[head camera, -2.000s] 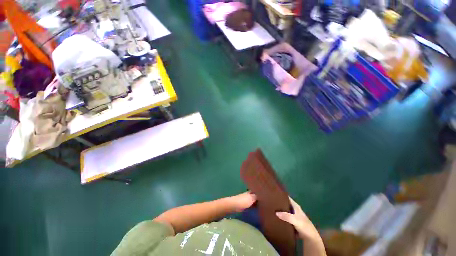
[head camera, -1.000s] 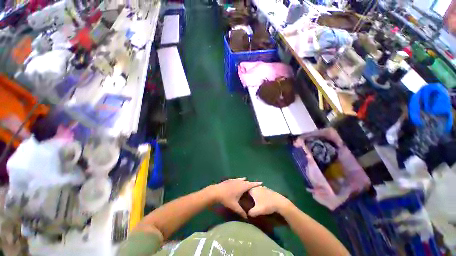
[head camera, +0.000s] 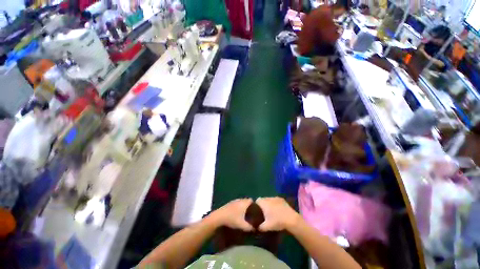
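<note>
My left hand (head camera: 235, 214) and my right hand (head camera: 276, 214) are close together at the bottom centre, in front of my body. Both hold a brown fabric piece (head camera: 255, 214). Its top shows between the hands. A darker brown part hangs below them, blurred and partly hidden by my hands and my shirt.
A green floor aisle (head camera: 256, 105) runs ahead. White benches (head camera: 198, 163) and a long machine table (head camera: 142, 178) line the left. On the right are a blue basket (head camera: 326, 175) with brown bundles, pink cloth (head camera: 342, 213) and another table. A person in brown (head camera: 317, 31) is further ahead.
The view has moved forward along the aisle; the blue basket and pink cloth are now nearer. The brown piece, earlier seen long and slanted, is now held between both hands.
</note>
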